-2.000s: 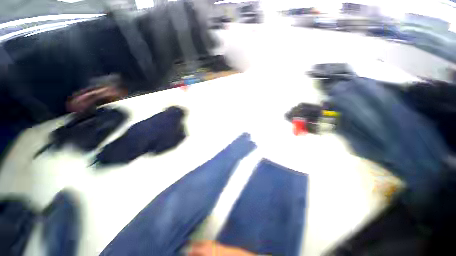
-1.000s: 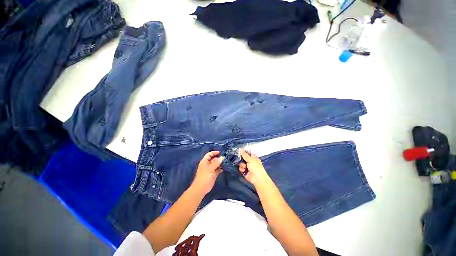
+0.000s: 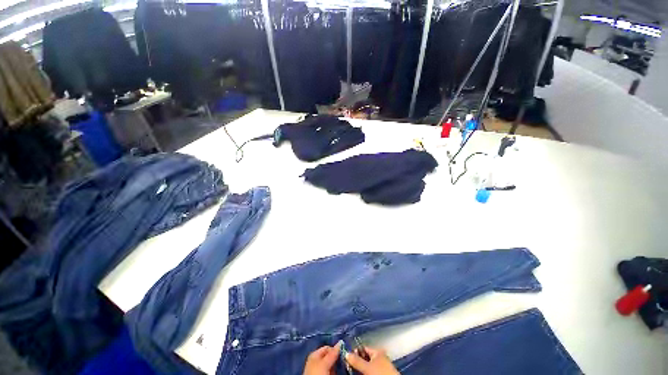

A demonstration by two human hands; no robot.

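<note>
A pair of blue jeans [image 3: 315, 296] with small dark motifs lies flat on the white table, waistband to the left and leg hems to the right. My left hand [image 3: 322, 360] pinches the denim at the crotch and inseam. My right hand [image 3: 372, 362] is close beside it, fingers closed around a small dark, thin tool, perhaps thread snips, mostly hidden. Both hands are at the bottom edge of the picture. The waist button shows as a small shiny dot. The lower part of the jeans is cut off by the edge.
Other jeans [image 3: 121, 212] lie heaped at the left table edge, above a blue bin [image 3: 121, 357]. Dark garments [image 3: 373, 176] lie across the table. A red item [image 3: 633, 300] rests on black cloth at right. Clothes hang on racks behind the white table [image 3: 586, 220].
The view has tilted up, so the jeans and hands sit lower and the hanging clothes show. My hands remain at the crotch of the jeans.
</note>
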